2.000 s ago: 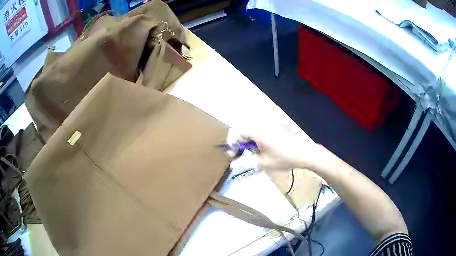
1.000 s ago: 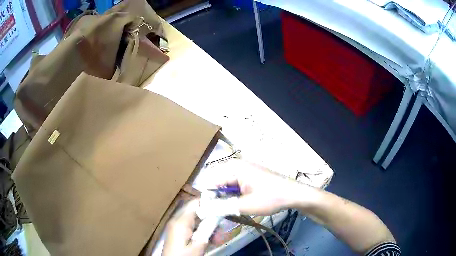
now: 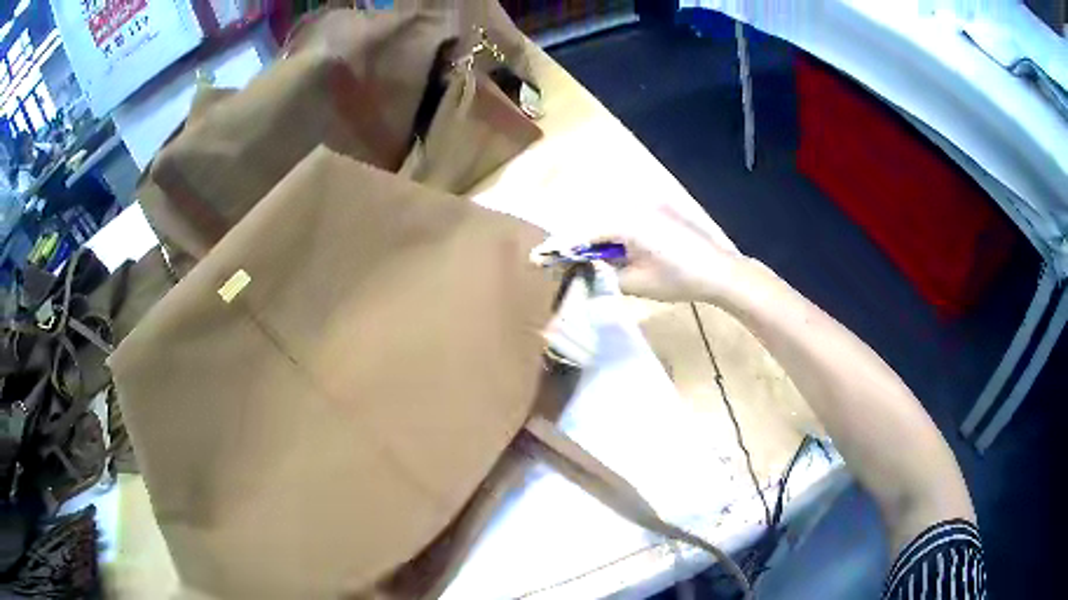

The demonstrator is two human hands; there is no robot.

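A tan-brown tote bag body (image 3: 351,387) lies flat across the table, with a pale gold label patch (image 3: 234,285) at the upper end of its centre seam. My right hand (image 3: 644,267) is at the bag's upper right corner and holds thread snips (image 3: 603,251) with a purple-blue grip. A white-wrapped fingertip touches the corner; the blade tips are blurred. A brown shoulder strap (image 3: 621,486) runs from the bag's lower right edge over the table edge. My left hand is not visible.
Bulky brown bags (image 3: 305,111) with a gold clasp (image 3: 486,49) lie at the far side. Dark brown straps and pouches (image 3: 59,363) are piled left. A thin black cord (image 3: 728,404) lies on the pale table (image 3: 656,434) at right. A red crate (image 3: 890,199) stands beneath a white-covered table (image 3: 937,70).
My right hand has moved from the strap join up to the bag's right corner, still with the snips. My left hand has left the view. The bag's right side has shifted and looks more bent.
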